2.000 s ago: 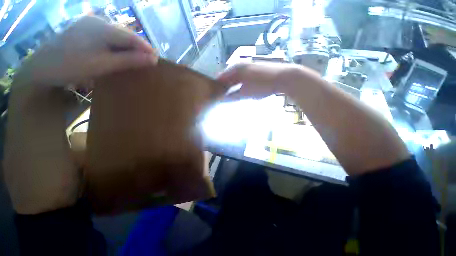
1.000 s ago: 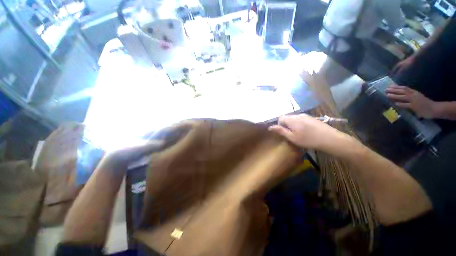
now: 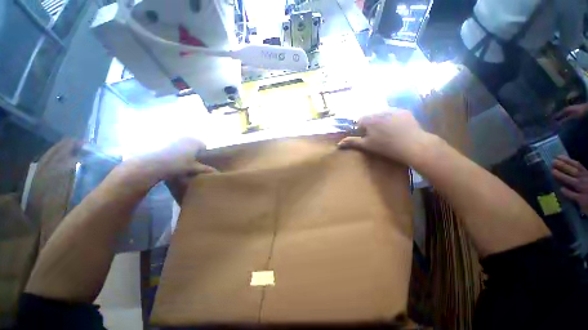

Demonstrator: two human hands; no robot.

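A tan-brown bag body (image 3: 322,238) hangs over the machine table's front edge toward me, its top opening facing the machine. A small pale-yellow label (image 3: 262,278) sits low on its front beside a dark line. My left hand (image 3: 171,160) grips the bag's top left corner. My right hand (image 3: 387,136) grips its top right part, fingers bent over the rim. The yellow-edged sewing template (image 3: 278,85) lies just beyond the bag under the machine head (image 3: 180,38). The glare hides part of the table.
A white LED sewing lamp (image 3: 274,57) reaches over the template. The presser clamp area (image 3: 302,29) stands behind it. Thin brown strips (image 3: 451,258) hang at the right. Brown bags (image 3: 48,187) lie at the left. Another person's hand (image 3: 570,177) rests by a box with a yellow sticker (image 3: 549,204).
The bag was swung from the left to in front of the machine and now hangs flatter and wider, label facing me. Both hands hold its top edge, closer to the template.
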